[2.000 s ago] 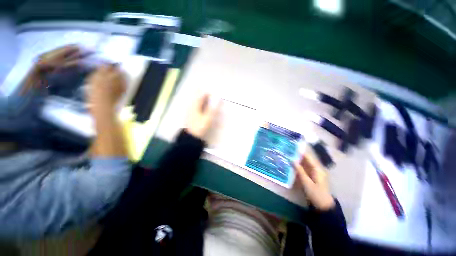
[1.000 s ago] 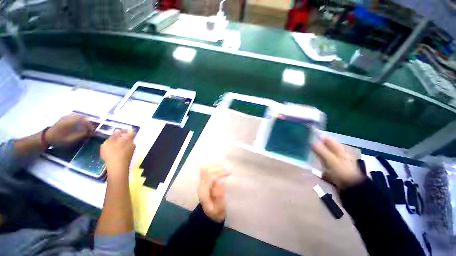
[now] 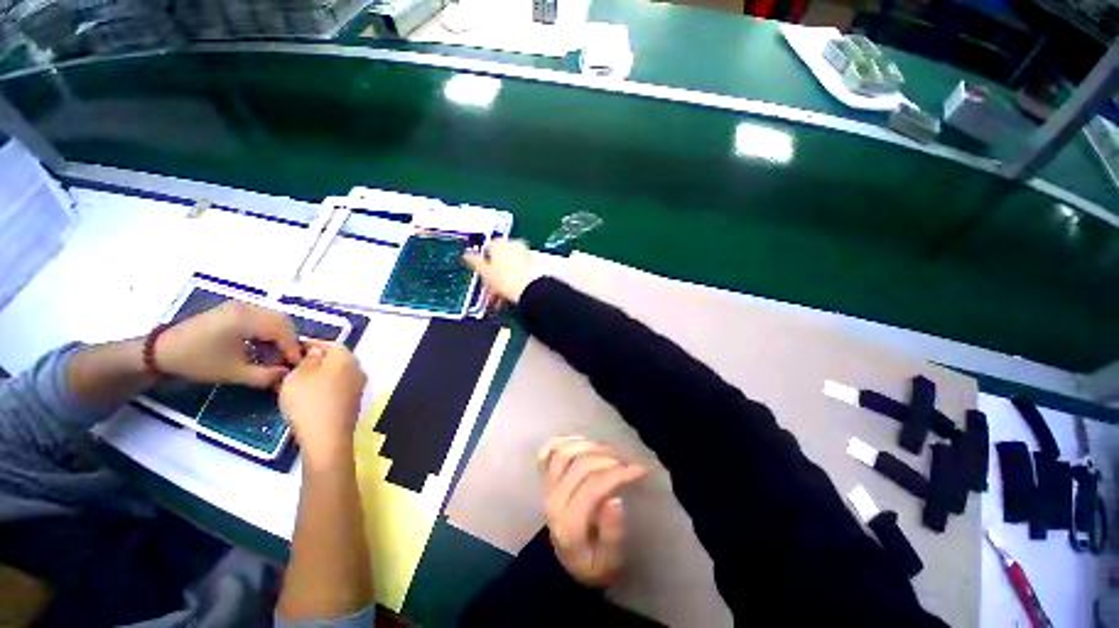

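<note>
A white housing frame (image 3: 356, 196) with a green circuit board (image 3: 430, 272) in its right half lies at the left, near the conveyor edge. A second white frame edge shows with it, apparently stacked and slightly offset. My right hand (image 3: 501, 272) reaches across to the left and grips the frame's right edge beside the board; some fingertips are hard to make out. My left hand (image 3: 589, 509) is over the cardboard's front part, fingers apart and curled, holding nothing, slightly blurred.
Black foam strips (image 3: 918, 411) with white tabs lie on the cardboard (image 3: 736, 331) at right. A red cutter (image 3: 1021, 589) lies at far right. Another person's hands (image 3: 322, 390) work on a frame at left, beside black strips (image 3: 430, 399) on yellow sheet (image 3: 390, 552). A conveyor (image 3: 638, 184) runs behind.
My right hand has carried the frame from above the cardboard leftward onto the place of the other frame. My left hand has shifted slightly right. The cardboard's foam strips are uncovered.
</note>
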